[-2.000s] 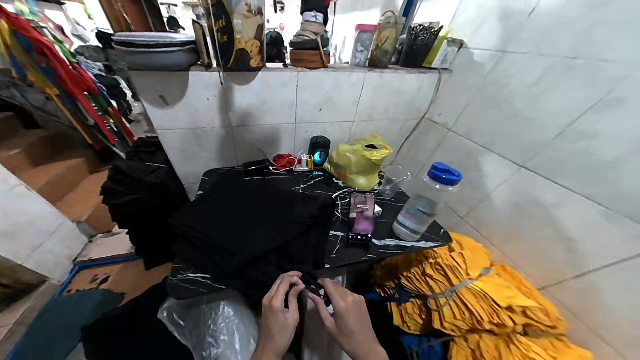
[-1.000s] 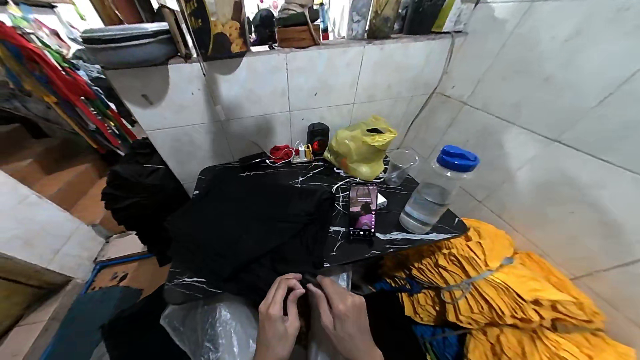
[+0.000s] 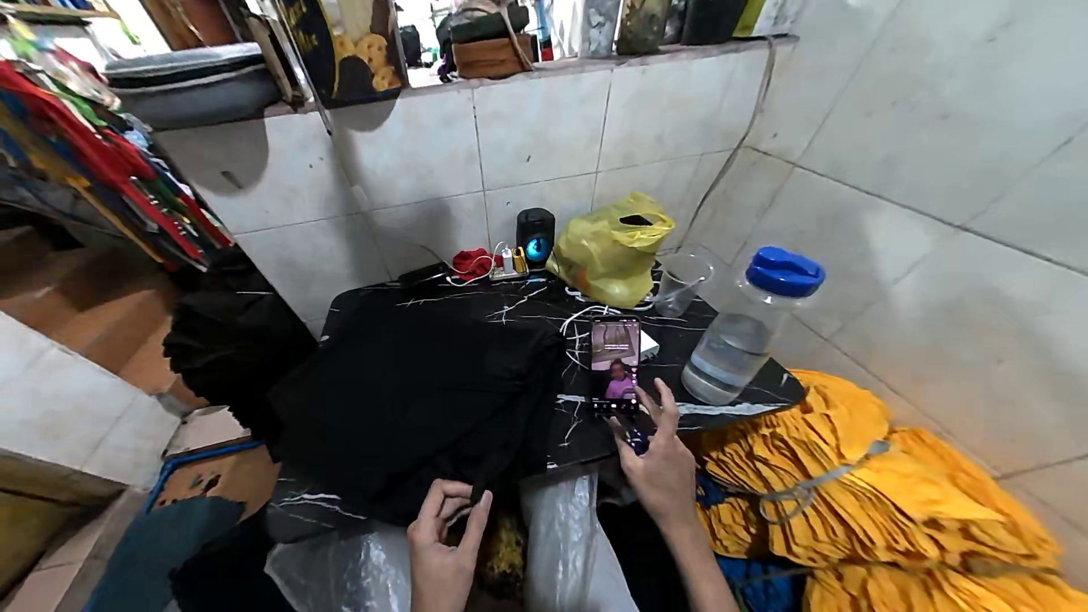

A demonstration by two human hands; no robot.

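Observation:
Black fabric [image 3: 416, 391] covers the left and middle of a black marble-patterned table [image 3: 739, 406]. At its front edge, my left hand [image 3: 449, 535] pinches a bit of the black cloth between thumb and fingers. My right hand [image 3: 659, 459] is raised over the table's front edge with fingers apart, near the lower end of a smartphone [image 3: 615, 361] whose screen is lit. A small dark blue item [image 3: 636, 439] lies by the right fingers; whether they touch it I cannot tell.
Behind the phone are a yellow plastic bag [image 3: 614, 251], a clear cup [image 3: 680, 285] and a small black speaker [image 3: 535, 238]. A blue-lidded water bottle [image 3: 739, 336] stands at right. Tied orange fabric bundles [image 3: 892, 484] lie right of the table, clear plastic [image 3: 348, 565] below its front edge.
My right hand has left the cloth and my left hand, moving right and forward toward the phone, and its fingers have spread. My left hand remains at the cloth's front edge.

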